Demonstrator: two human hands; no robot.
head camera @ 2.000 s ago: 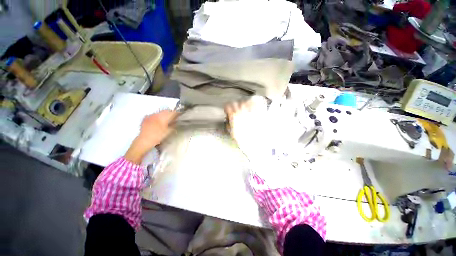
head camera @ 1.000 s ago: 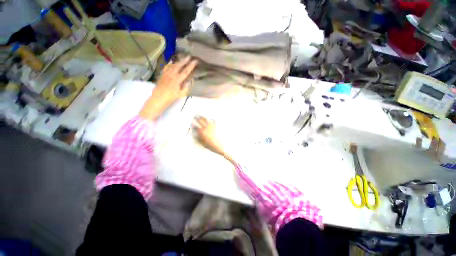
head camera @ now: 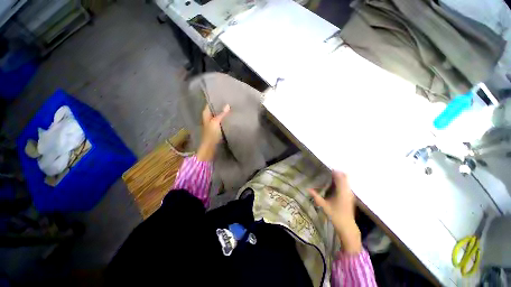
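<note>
My left hand (head camera: 212,130) holds a taupe garment piece (head camera: 244,120) beside the table's front edge, left of my lap. The piece is blurred and hangs down toward my lap. A dark line runs along it by my fingers. My right hand (head camera: 331,203) is empty with thumb and fingers apart, over my lap at the table's front edge. A heap of the same cloth (head camera: 414,42) lies on the white table (head camera: 336,112) at its far side.
Yellow-handled scissors (head camera: 466,255) lie at the table's right end. A light-blue strip (head camera: 454,110) and small metal machine parts (head camera: 426,154) are at right. On the floor at left stand a blue bin (head camera: 84,179) with pale cloth in it and a wooden surface (head camera: 158,171).
The view has turned left and down toward my lap and the floor. My left hand has left the cloth on the table and now holds a piece beside my lap. My right hand has moved to the table's edge.
</note>
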